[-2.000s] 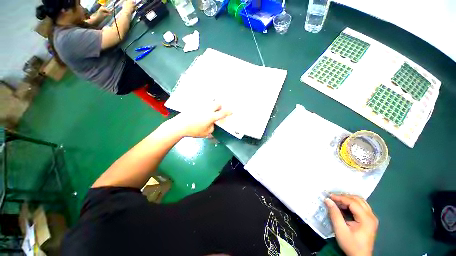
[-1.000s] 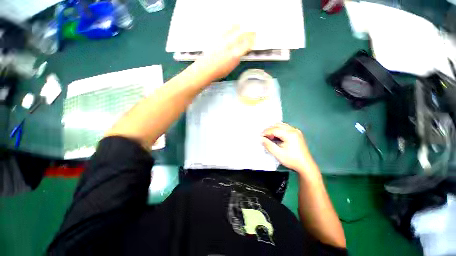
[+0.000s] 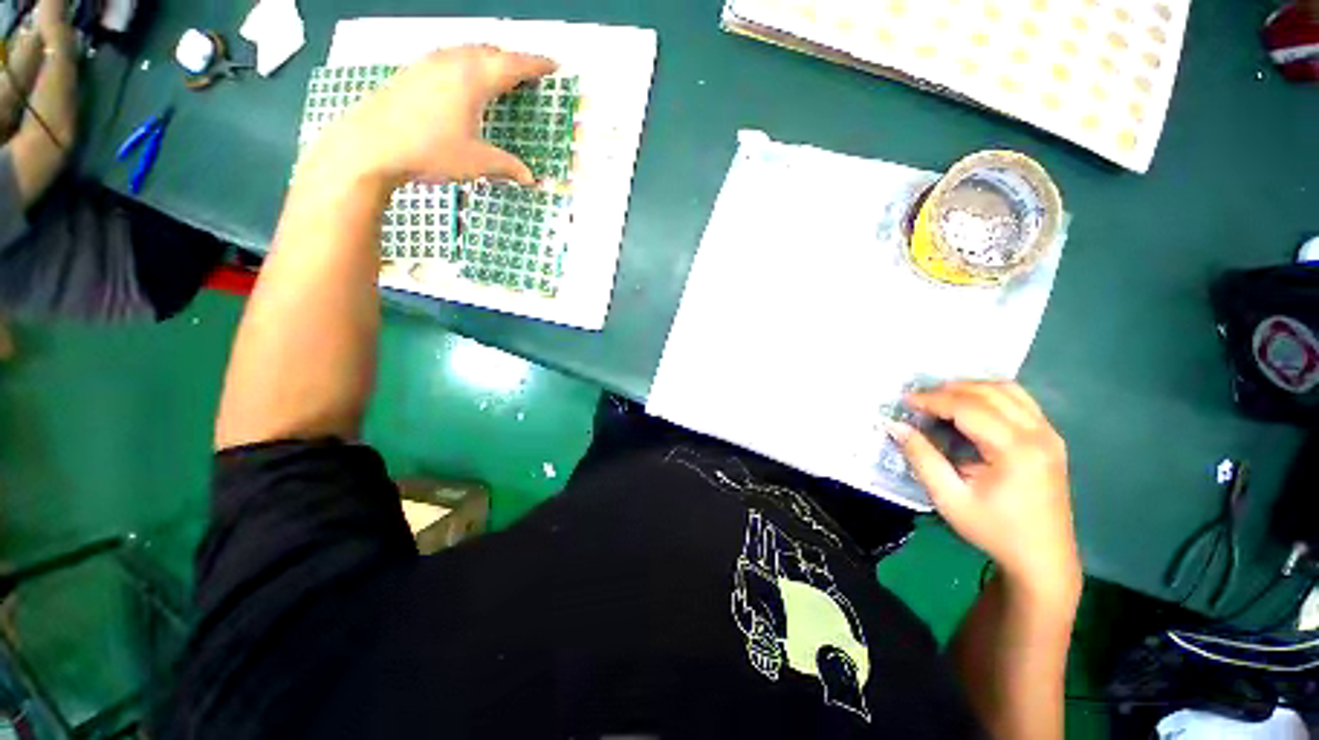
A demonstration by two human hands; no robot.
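Note:
My left hand [image 3: 449, 116] is over a white tray [image 3: 619, 174] at the left. Its thumb and index finger are spread across the upper right green PCB panel [image 3: 538, 130]; whether they touch it is unclear. More panels, such as the lower right one [image 3: 512, 236], lie on the tray, partly under the hand. My right hand [image 3: 991, 455] rests at the lower right of a whitish sheet [image 3: 810, 289], with thumb and index fingertips near each other beside a small greyish patch. Whether they hold anything is unclear. A round amber-rimmed dish [image 3: 987, 217] stands on the sheet's upper right.
A white tray with rows of oval pockets [image 3: 1013, 58] lies at the back right. Blue-handled pliers [image 3: 145, 145] lie far left near a white cloth [image 3: 272, 35]. A black block [image 3: 1280, 340], dark pliers [image 3: 1212, 542] and cables are at the right. Another person's arm [image 3: 51, 94] shows far left.
My left hand has left the white tray it held, which was carried to the back right, and is now over the tray of panels, which was moved to the left. My right hand stays at the sheet.

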